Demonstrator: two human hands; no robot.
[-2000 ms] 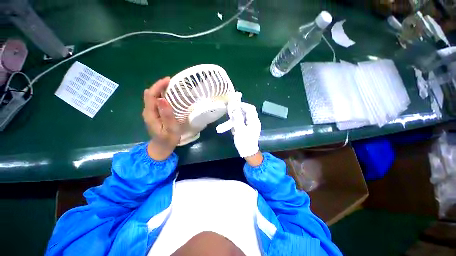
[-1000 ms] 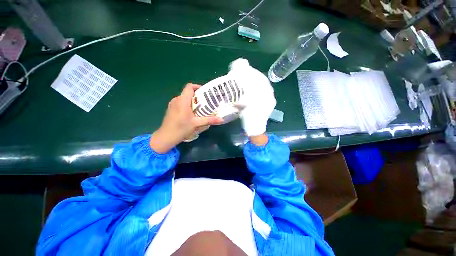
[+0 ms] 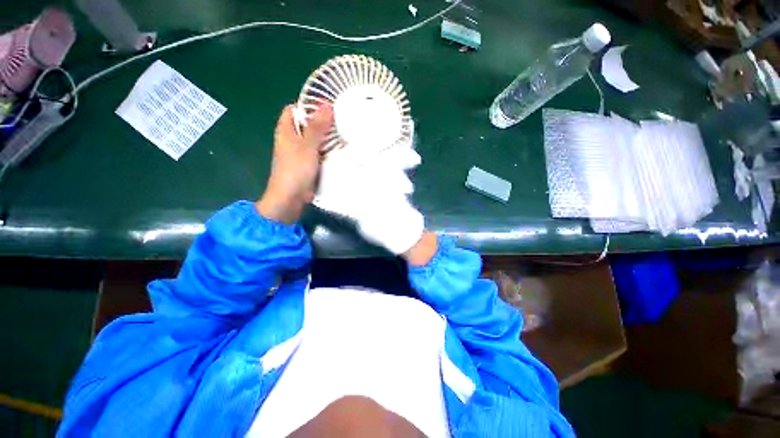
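A cream clip fan (image 3: 369, 115) is held above the green bench, its round slatted grille with a plain white centre disc facing up. My bare left hand (image 3: 299, 158) grips the grille at its left rim. My right hand (image 3: 372, 188), in a white glove, is around the lower part of the fan. The glove is blurred and hides the fan's base.
A label sheet (image 3: 171, 109) lies left, near a pink fan (image 3: 36, 50) and a white cable (image 3: 257, 26). Right are a small blue-green block (image 3: 489, 184), another farther back (image 3: 461, 34), a lying water bottle (image 3: 549, 77) and bubble bags (image 3: 633, 171). A carton (image 3: 573, 316) stands below.
The fan has turned so its round disc side faces up, and sits a little farther forward. My gloved right hand has moved from the fan's right side to its lower part.
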